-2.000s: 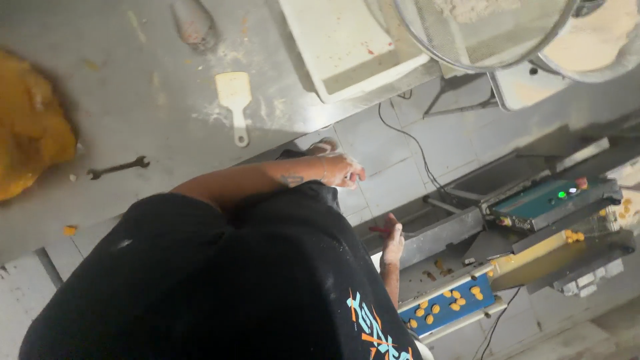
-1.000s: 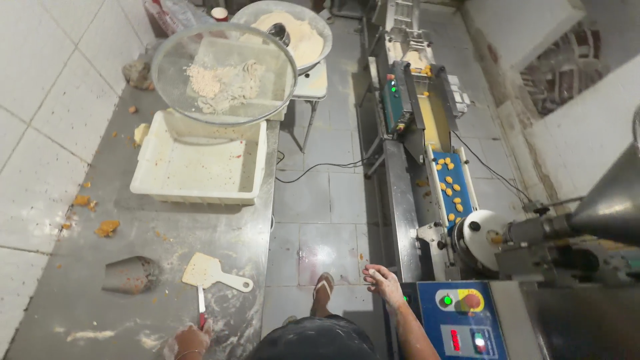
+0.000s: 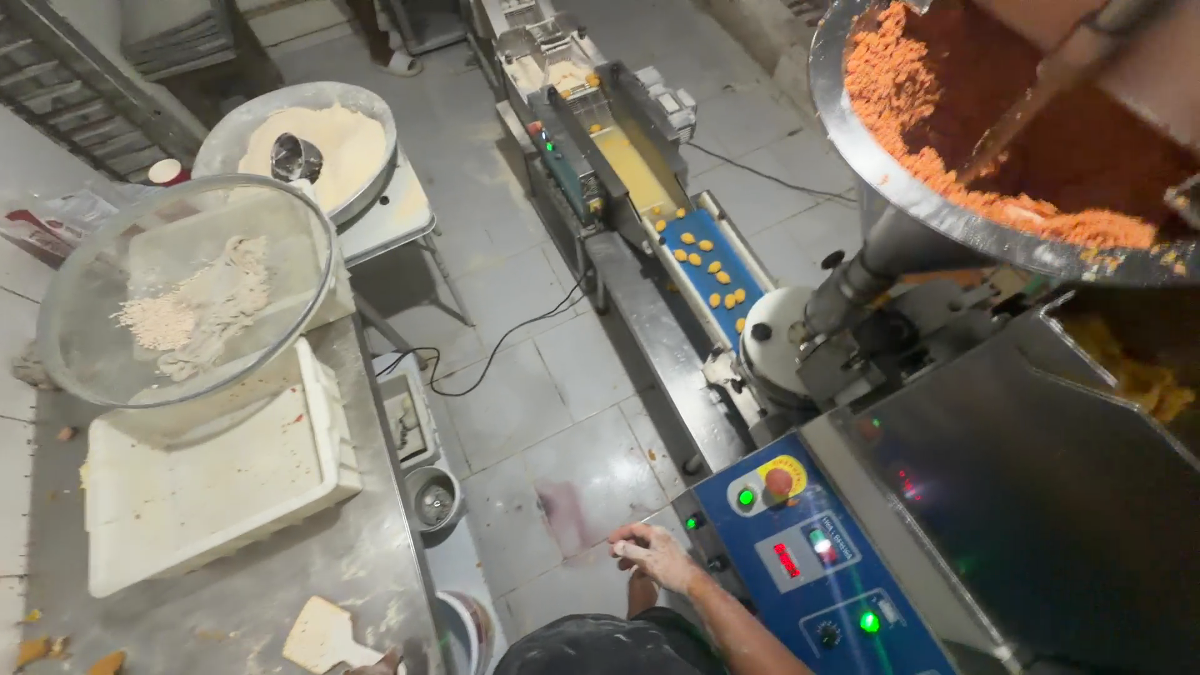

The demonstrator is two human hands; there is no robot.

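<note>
My right hand (image 3: 652, 558), dusted with pale powder, hangs above the floor beside the machine's blue control panel (image 3: 806, 562). Its fingers are loosely bent and apart, with nothing in them. At the bottom edge, what looks like the fingertips of my left hand (image 3: 377, 665) shows at the handle of a pale dough scraper (image 3: 323, 637) on the metal table; the rest of that hand is out of frame. Small yellow dough pieces (image 3: 692, 255) lie on a blue conveyor belt (image 3: 710, 286). Orange filling (image 3: 895, 80) sits inside the large metal hopper (image 3: 834, 103) at upper right.
On the metal table (image 3: 389, 525) at left stands a white plastic tub (image 3: 206, 487), with a round sieve (image 3: 323, 272) above it. Behind is a bowl of flour (image 3: 323, 127) with a metal scoop (image 3: 295, 157). A black cable (image 3: 506, 342) crosses the tiled floor. Dough scraps (image 3: 108, 664) lie at lower left.
The view has swung toward the machine, bringing the hopper into sight. My left hand, seen a second ago beside a red-handled tool near the scraper, is now almost wholly out of frame.
</note>
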